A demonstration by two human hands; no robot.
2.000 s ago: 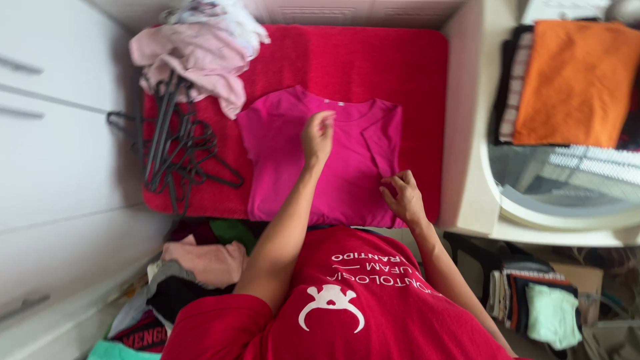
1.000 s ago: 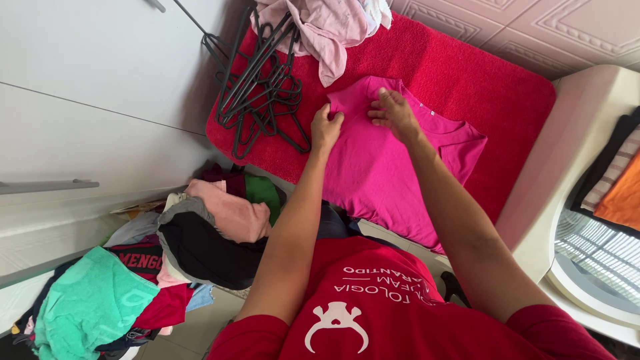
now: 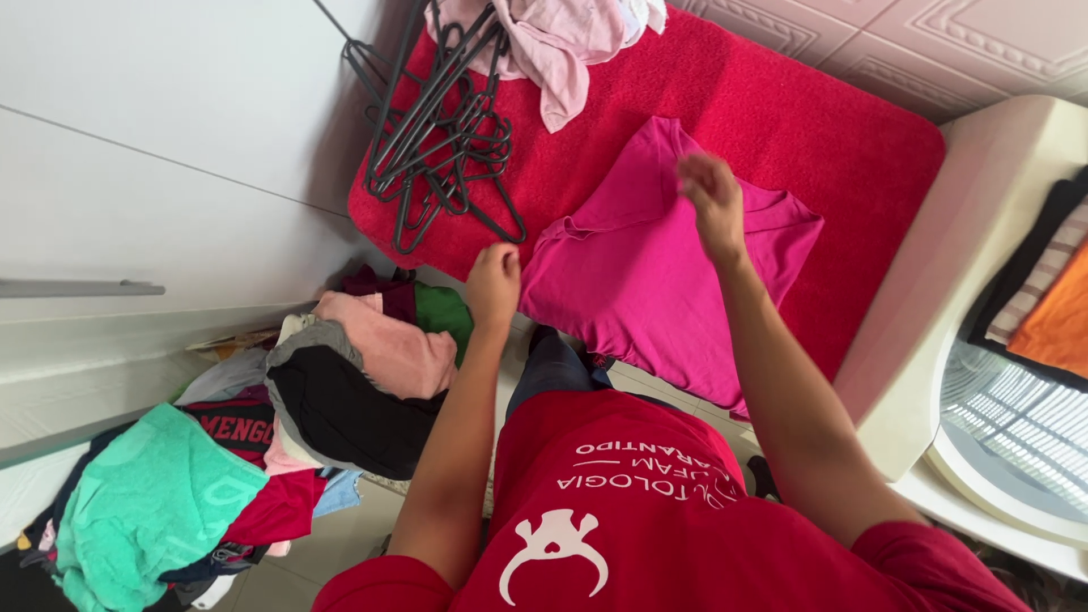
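Observation:
A magenta T-shirt (image 3: pixel 646 263) lies on a red towel (image 3: pixel 858 144) that covers a raised surface, and its lower part hangs past the near edge. One side of the shirt is folded over towards its middle. My left hand (image 3: pixel 495 276) is at the shirt's lower left corner, fingers curled; whether it pinches the fabric is unclear. Over the shirt's upper part is my right hand (image 3: pixel 710 191), slightly blurred, its fingers bent and no cloth visible in them. Black hangers (image 3: pixel 450 127) lie tangled on the towel, left of the shirt.
Pale pink clothing (image 3: pixel 557 59) lies at the towel's far edge. Heaped clothes, with a turquoise towel (image 3: pixel 161 501) among them, are at lower left. White cabinet fronts (image 3: pixel 170 187) border the left. At right stands a washing machine (image 3: pixel 994 170) with folded garments (image 3: pixel 1054 297) on it.
One side of the magenta shirt is now folded inward. My left hand has moved from the shirt's upper left to its lower left corner. The view has turned since two seconds ago.

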